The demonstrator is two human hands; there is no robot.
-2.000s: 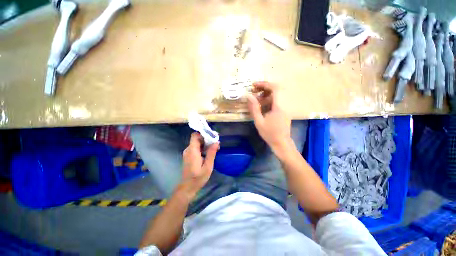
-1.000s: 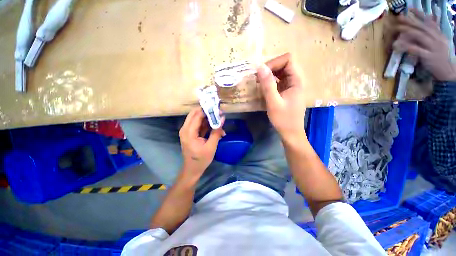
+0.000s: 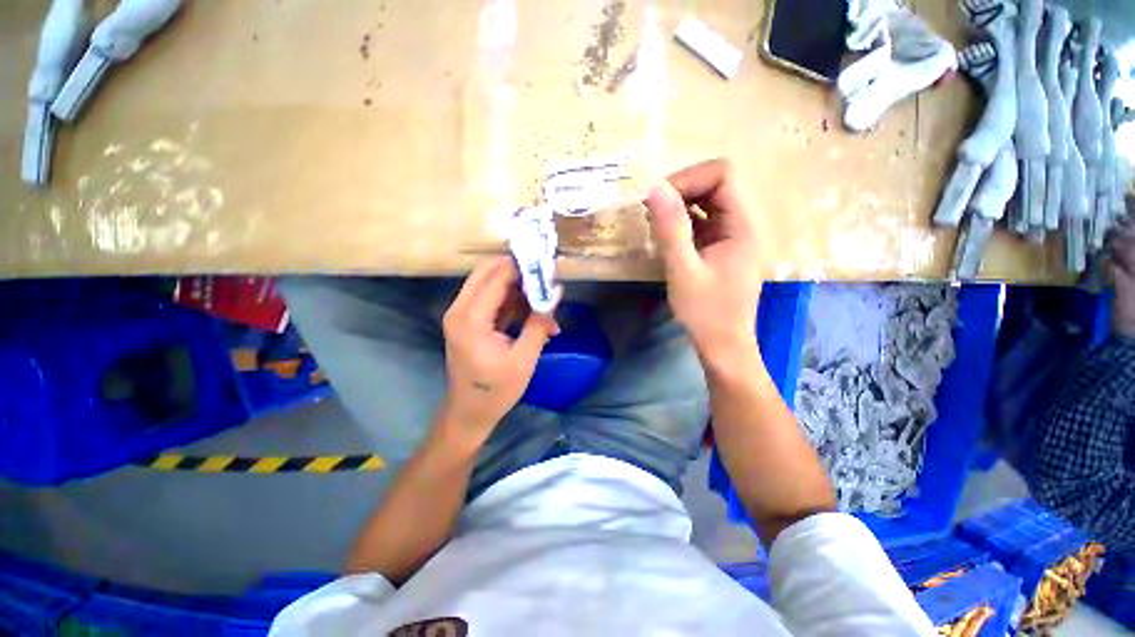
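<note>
My left hand (image 3: 498, 330) holds a small grey-white cap piece (image 3: 535, 259) upright at the bench edge, its dark slotted inside showing. My right hand (image 3: 703, 243) is just right of it over the bench, thumb and index finger pinched on a thin pale applicator stick (image 3: 637, 190) that points left. The stick's tip reaches toward a white glue blob (image 3: 575, 189) on the taped cardboard, just above the cap piece. Whether the tip touches the glue is hard to tell.
Handle-shaped parts lie at the far left (image 3: 100, 56) and in a bunch at the right (image 3: 1033, 125). A white block (image 3: 708, 47), phone (image 3: 804, 35) and crumpled gloves (image 3: 890, 75) lie at the back. A blue bin (image 3: 778, 361) holds grey-white pieces. Another person's sleeve (image 3: 1095, 417) is at right.
The view has shifted a little. The other person's hand has withdrawn from the right bunch. Since the earliest frame, the cap piece has turned more upright and moved nearer the glue.
</note>
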